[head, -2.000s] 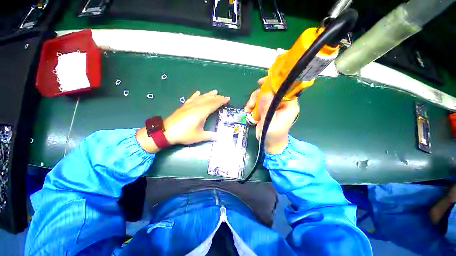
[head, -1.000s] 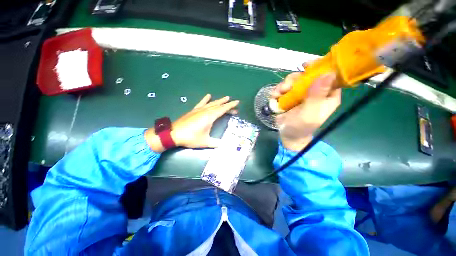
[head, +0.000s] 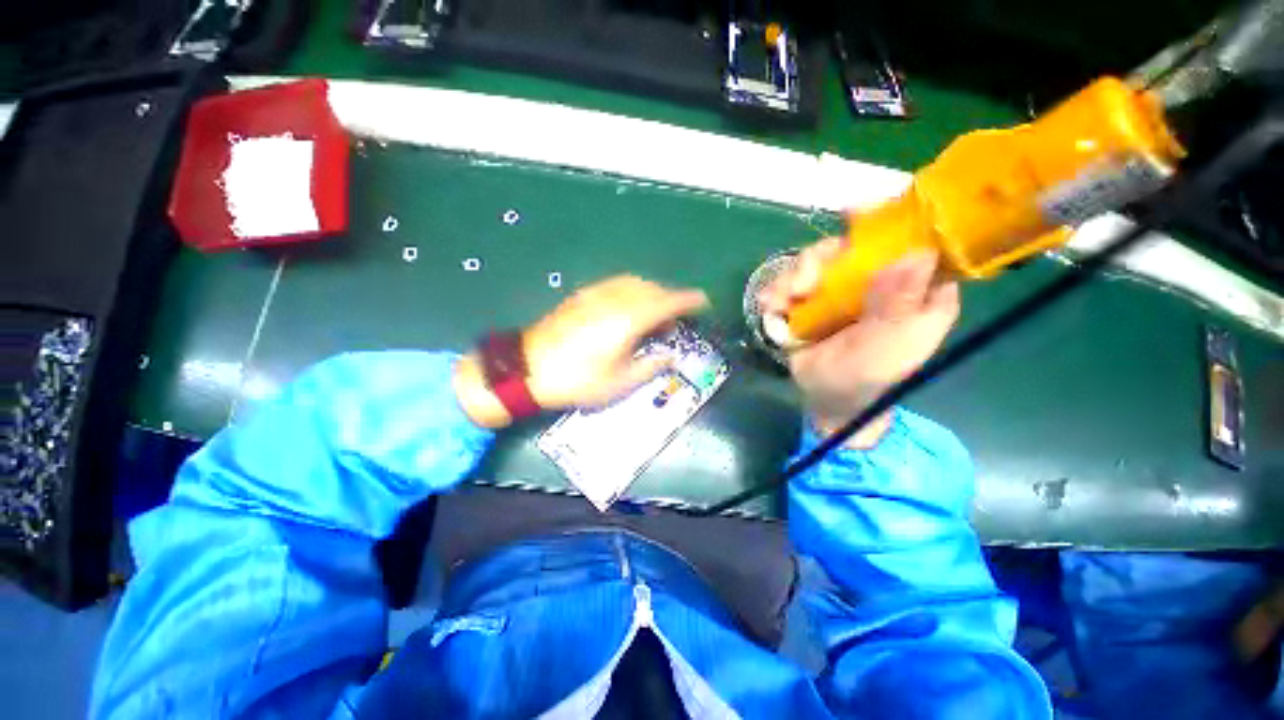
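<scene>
The phone assembly lies tilted on the green bench in front of me, its silver-white lower area toward me and its dark top with green and orange spots away from me. My left hand is over its upper left part, fingers pointing right and slightly blurred; whether it grips the phone is unclear. My right hand is closed around the yellow-orange electric screwdriver. The screwdriver's nose is at the round grey screw dish, which my hand partly hides.
A red bin with white contents stands at upper left. Small pale parts lie near it. A black parts tray is at the left edge. A waiting phone lies far right. The black screwdriver cable crosses the bench. Another person's sleeve shows at lower right.
The screwdriver has moved right from the phone to the dish and stays there. The phone has turned further clockwise. My left hand has moved over its upper end. The view has shifted slightly.
</scene>
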